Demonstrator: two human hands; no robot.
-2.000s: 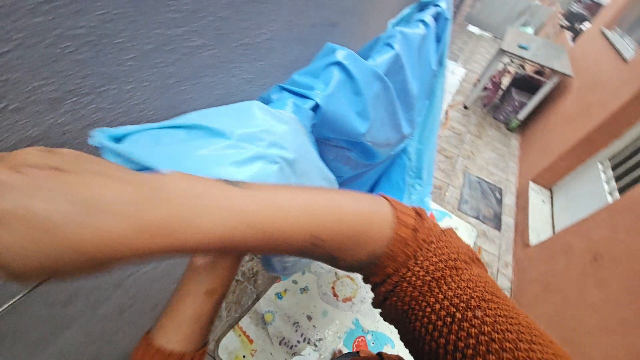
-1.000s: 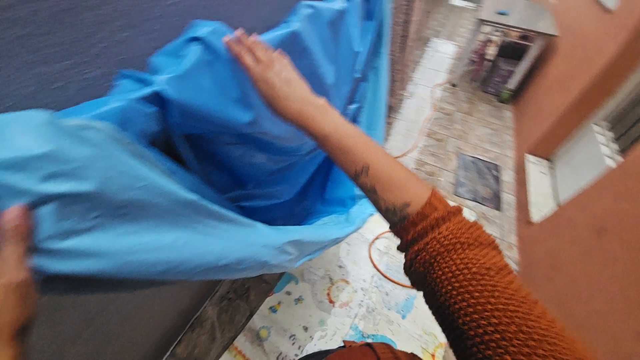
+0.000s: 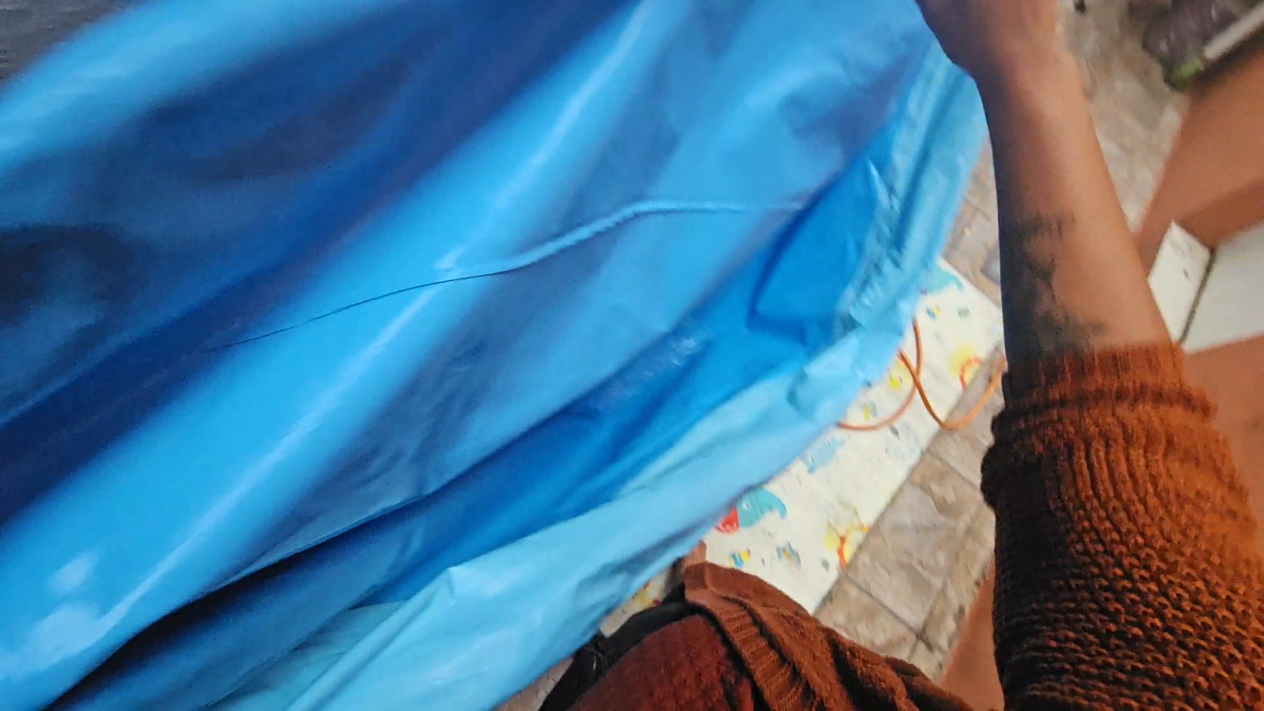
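Observation:
A large blue plastic sheet (image 3: 553, 296) spreads in loose folds over most of the view, with a thin cord or raised seam running across its middle. My right hand (image 3: 987, 25) is at the top edge, beside the sheet's upper right border; its fingers are cut off by the frame, so its grip cannot be seen. The tattooed forearm and rust-coloured knitted sleeve come down the right side. My left hand is out of view.
Under the sheet's right border lies a white mat (image 3: 820, 513) with coloured cartoon prints. An orange cable (image 3: 918, 390) loops over it onto stone paving (image 3: 904, 533). At the right stands an orange-brown wall (image 3: 1220, 148) with a white ledge (image 3: 1177, 276).
The blue sheet now spreads across much more of the view. My right hand has moved to the top edge. My left hand, at the left edge a second ago, has left the view.

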